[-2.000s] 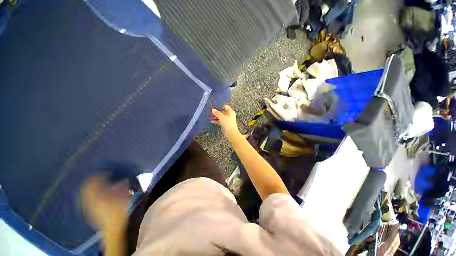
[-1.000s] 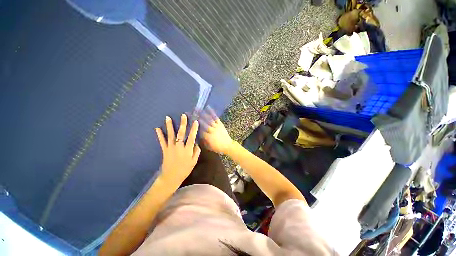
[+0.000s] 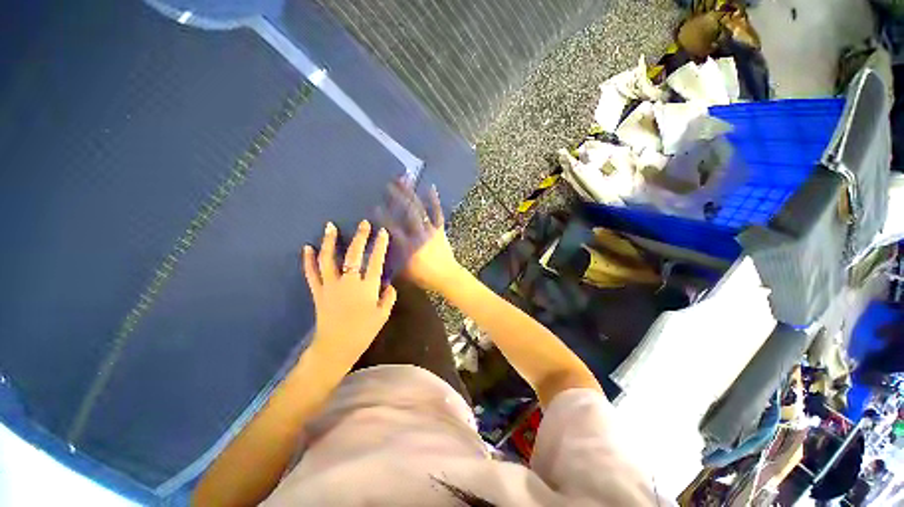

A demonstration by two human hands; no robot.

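A large blue-tinted plastic sewing template (image 3: 441, 183) lies in front of me. A dark grey striped shell panel (image 3: 129, 178) lies in it, with a light line along its edge and a yellowish strip (image 3: 188, 238) across it. My left hand (image 3: 349, 287) lies flat on the panel near the template's near edge, fingers spread, holding nothing. My right hand (image 3: 414, 238) is at the edge close to the panel's corner, just right of my left hand. Its fingers are blurred, apart, and hold nothing that shows.
A grey striped stack (image 3: 466, 59) lies beyond the template. On the right are white scraps (image 3: 644, 139), a blue bin (image 3: 783, 149), a grey cloth (image 3: 808, 243) hanging at its side, and a white panel stack (image 3: 694, 347). Dark scraps lie below the bin on the speckled floor (image 3: 555, 109).
My left hand has come from the lower left to the panel's right edge. My right hand has moved from the template's corner to beside it. The view has shifted a little.
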